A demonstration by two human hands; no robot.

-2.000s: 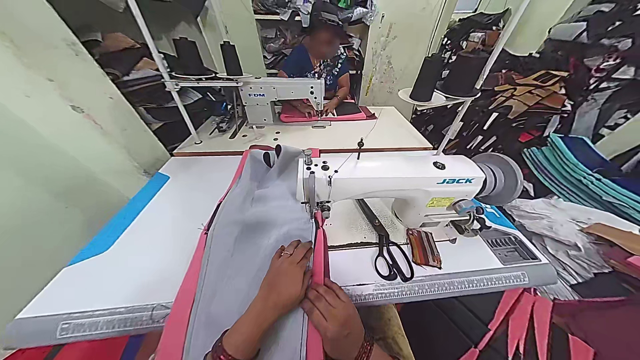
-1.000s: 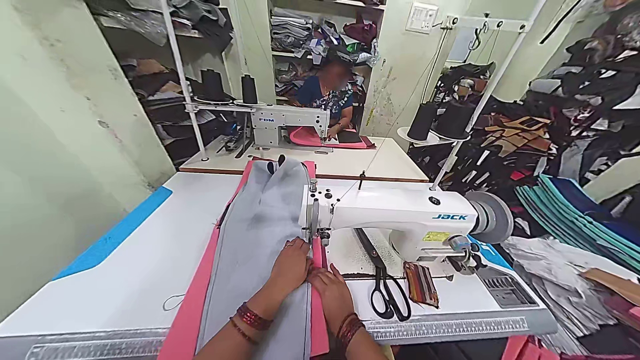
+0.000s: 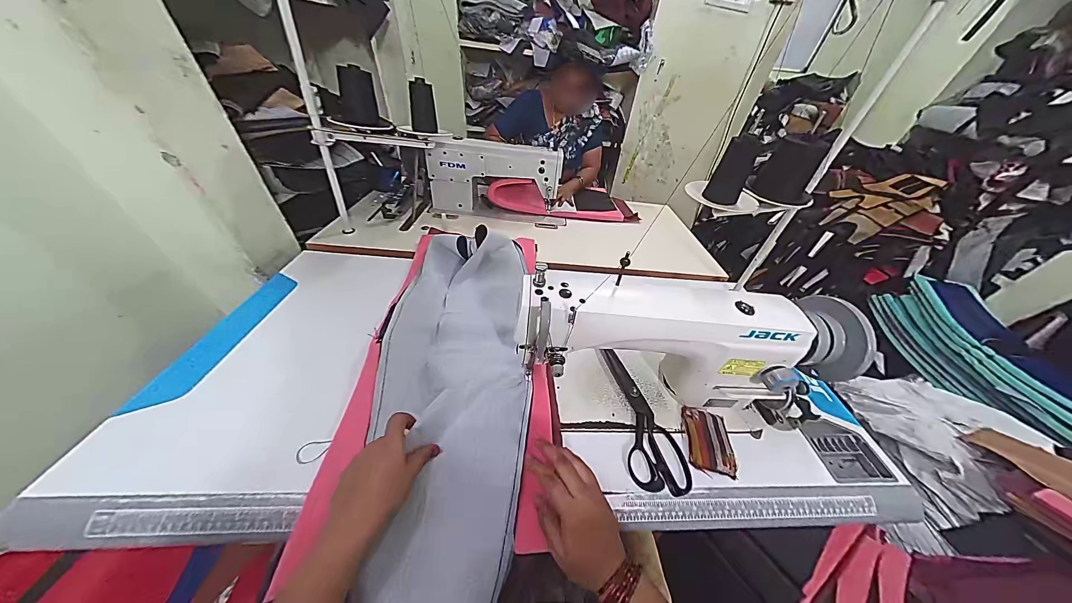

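A long grey fabric panel [image 3: 444, 469] with dark edging lies over pink fabric [image 3: 538, 410] and passes under the needle area of a white Jack sewing machine [image 3: 670, 322]. On the grey panel, left of its middle, my left hand [image 3: 389, 469] rests with thumb and forefinger apart, perhaps pinching a little cloth; this is unclear. My right hand [image 3: 574, 511] lies with its fingers extended on the pink fabric, right of the grey edge. Black-handled scissors [image 3: 641, 427] lie on the machine bed beside a small striped fabric bundle [image 3: 710, 441].
Across the joined tables, a person [image 3: 557, 126] works pink fabric at an FDM sewing machine [image 3: 494, 172]. Black thread cones [image 3: 733, 170] stand on a rack. Stacked teal and navy fabric [image 3: 976, 356] and loose grey cloth [image 3: 921, 435] lie at the right. A ruler strip [image 3: 197, 521] runs along the front edge.
My left hand has moved left and back from the seam near the needle onto the middle of the grey panel. My right hand has also drawn back from the needle, its fingers now extended.
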